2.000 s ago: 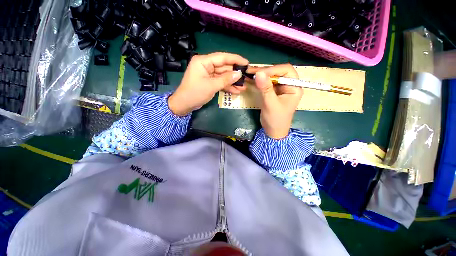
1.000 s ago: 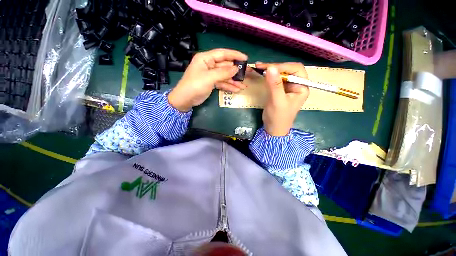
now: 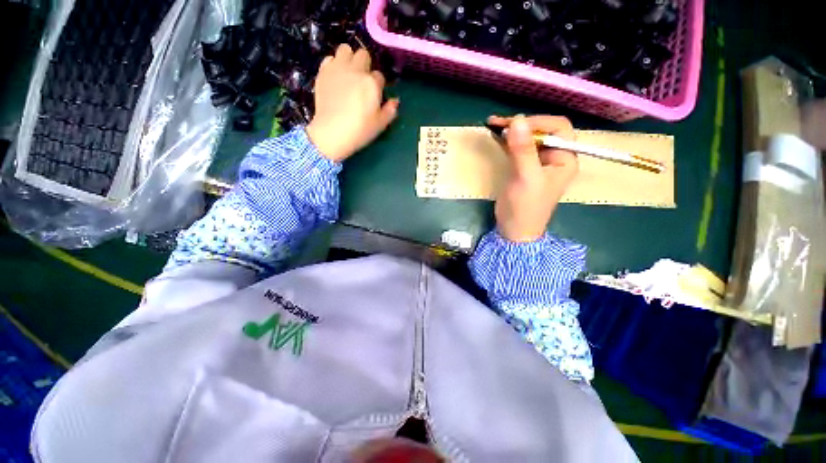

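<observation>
My left hand (image 3: 351, 104) is at the near right edge of the loose pile of black parts (image 3: 249, 59), thumb apart from the fingers, with no part visible in it. Whether its fingertips touch a part is unclear. My right hand (image 3: 536, 172) grips the white and gold pen-like tool (image 3: 602, 152), its dark tip pointing left above the tan card (image 3: 625, 176). Small dark marks stand in rows at the card's left end (image 3: 433, 163).
The pink basket (image 3: 534, 74) of black parts is beyond the card. The tray of black parts (image 3: 86, 95) lies in clear plastic (image 3: 186, 136) at left. Wrapped tan cards (image 3: 770, 226) and pale scraps (image 3: 666, 280) are at right. Part of another hand shows at the far right edge.
My left hand has moved left and away from me to the pile; the black part it held is no longer visible. My right hand keeps the tool. The view has shifted slightly left.
</observation>
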